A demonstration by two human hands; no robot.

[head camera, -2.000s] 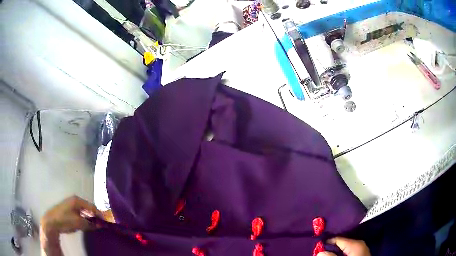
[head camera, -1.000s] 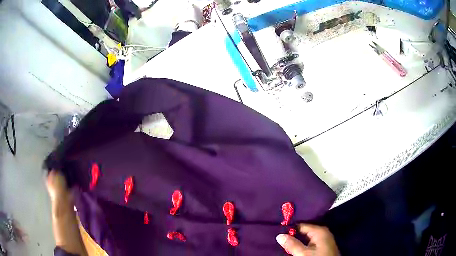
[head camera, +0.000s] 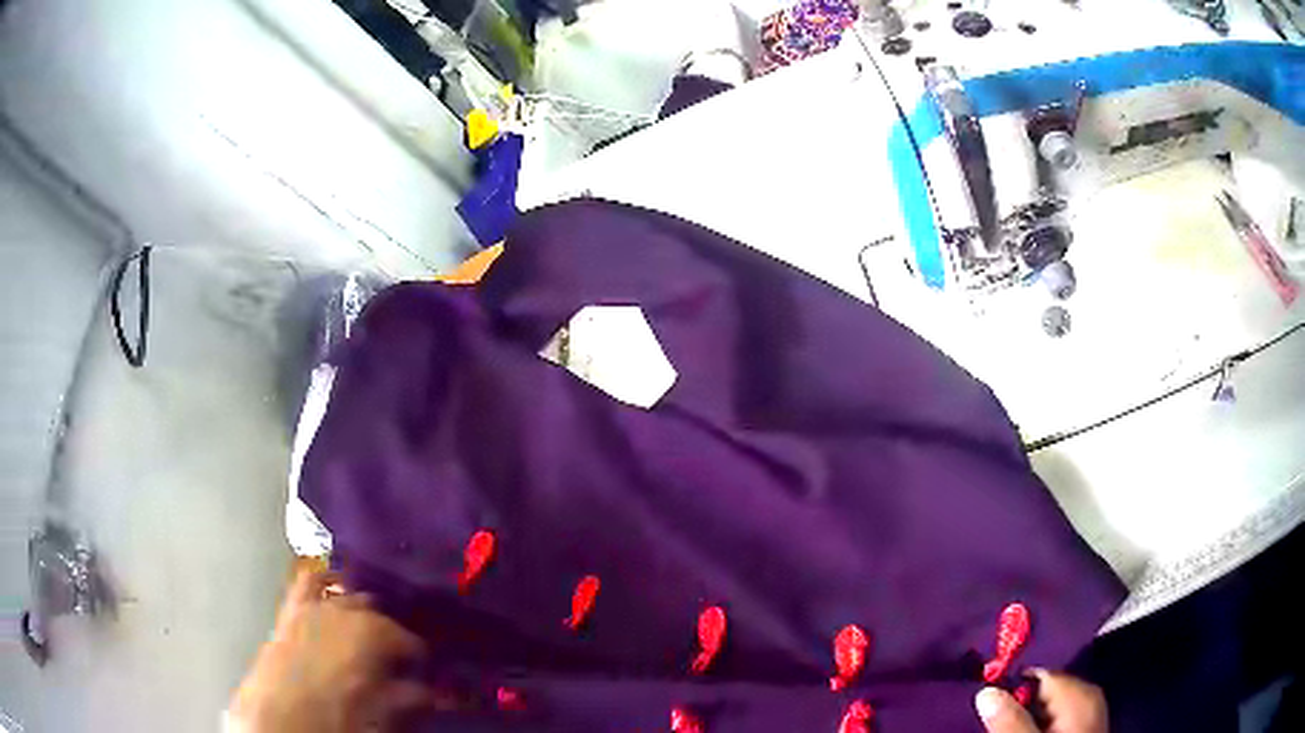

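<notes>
A dark purple garment (head camera: 802,473) lies spread over the front of the table, with an opening through which white shows. Several red frog closures (head camera: 711,639) run in a row across it, with a second row along the bottom edge of the picture, partly cut off. My left hand (head camera: 336,662) is blurred at the garment's lower left edge; its fingertips are not clear. My right hand (head camera: 1052,705) pinches the garment edge beside the rightmost red closure, thumb on top, partly cut off by the picture's bottom.
A white and blue sewing machine (head camera: 1002,186) stands at the upper right, with pink-handled snips (head camera: 1259,251) under its arm. A thread cone with yellow tip (head camera: 494,172) and printed fabric (head camera: 809,32) are behind. A pale wall (head camera: 215,129) is at the left.
The view has shifted. The garment's left part was lifted and spread, so its opening and the upper red row show more fully. My left hand has come in from the far left edge.
</notes>
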